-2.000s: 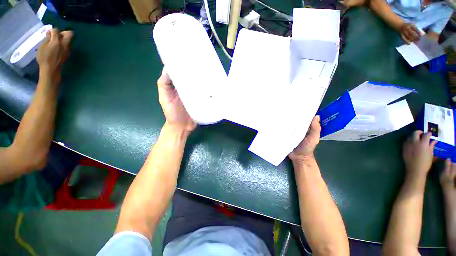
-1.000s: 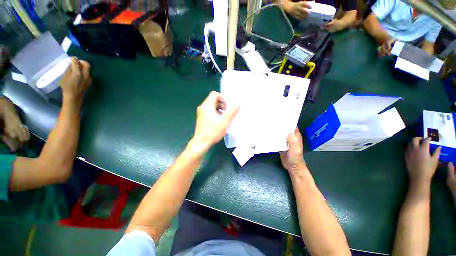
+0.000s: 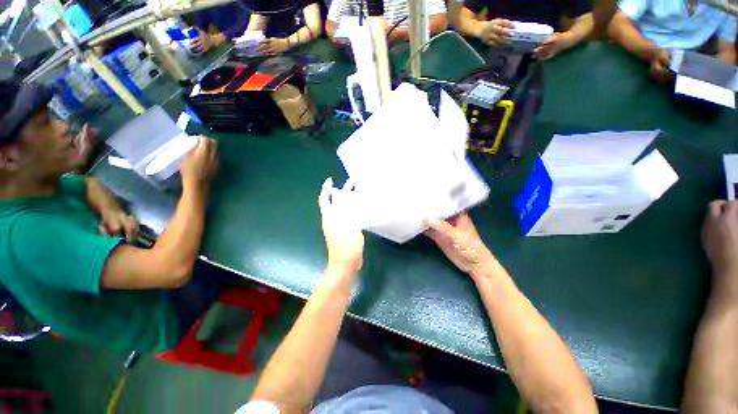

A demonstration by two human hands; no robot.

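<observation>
A white card tray or insert (image 3: 405, 166) is raised above the bench in front of me, overexposed and tilted, with a flap standing at its upper right. My left hand (image 3: 341, 225) holds its lower left side. My right hand (image 3: 458, 241) grips its lower edge, the fingers partly under it. The white device cannot be told apart from the card. An open white and blue retail box (image 3: 578, 186) stands on the bench to the right, its flaps spread.
The dark green bench (image 3: 267, 218) curves across. A yellow-and-black tester (image 3: 487, 121), a power strip (image 3: 368, 69) and a black-and-orange carton (image 3: 247, 93) are at the back. A person in green (image 3: 73, 234) sits left; others sit opposite. A red stool (image 3: 222, 331) is below.
Earlier the device was in my left hand, apart from the card; now it is not distinct. The white card has turned and tilted between my hands. The view has shifted, showing more of the left side.
</observation>
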